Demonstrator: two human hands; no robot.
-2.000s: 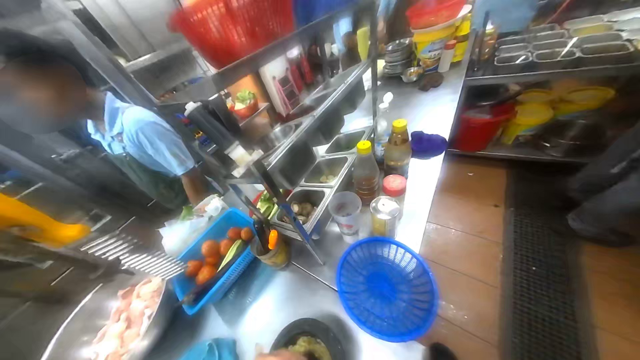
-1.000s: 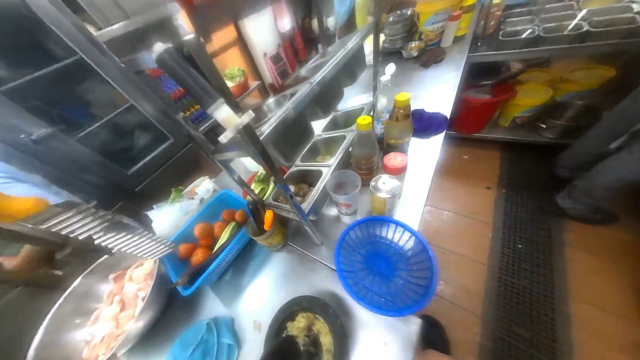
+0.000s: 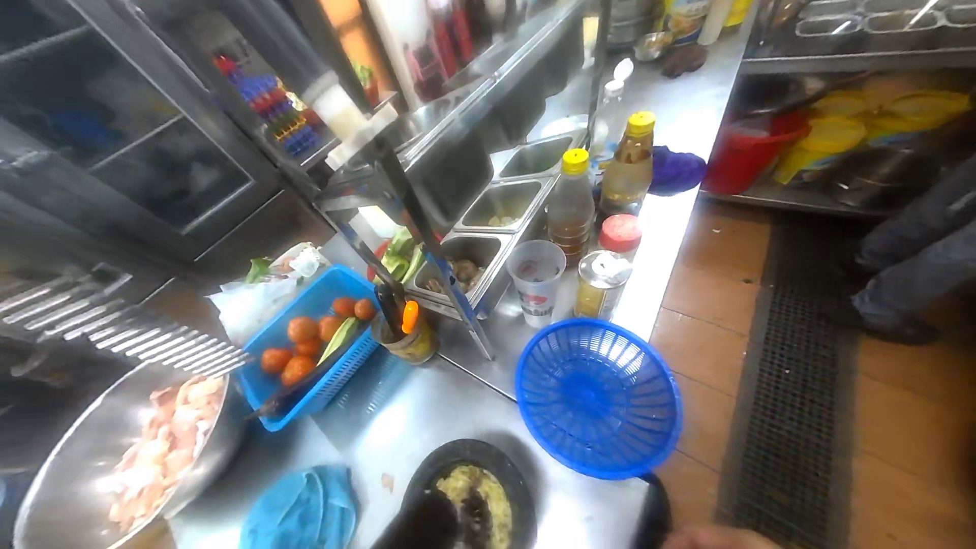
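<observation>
Only a small blurred part of my right hand shows at the bottom edge, right of the blue plastic colander; whether it holds anything cannot be seen. My left hand is out of view. A dark round mortar with a yellowish mash stands on the steel counter at the bottom centre. A blurred dark thing, perhaps a pestle, reaches into it from the lower left. To the mortar's left lies a folded blue cloth.
A steel bowl of raw meat and a blue basket of tomatoes are at left. Behind the colander stand a plastic cup, a can and yellow-capped bottles. A steel shelf post rises mid-counter. Another person's legs are at right.
The hand at the mortar's edge two seconds ago no longer shows there. A hand has come into view at the bottom right. The person at the left has gone out of view.
</observation>
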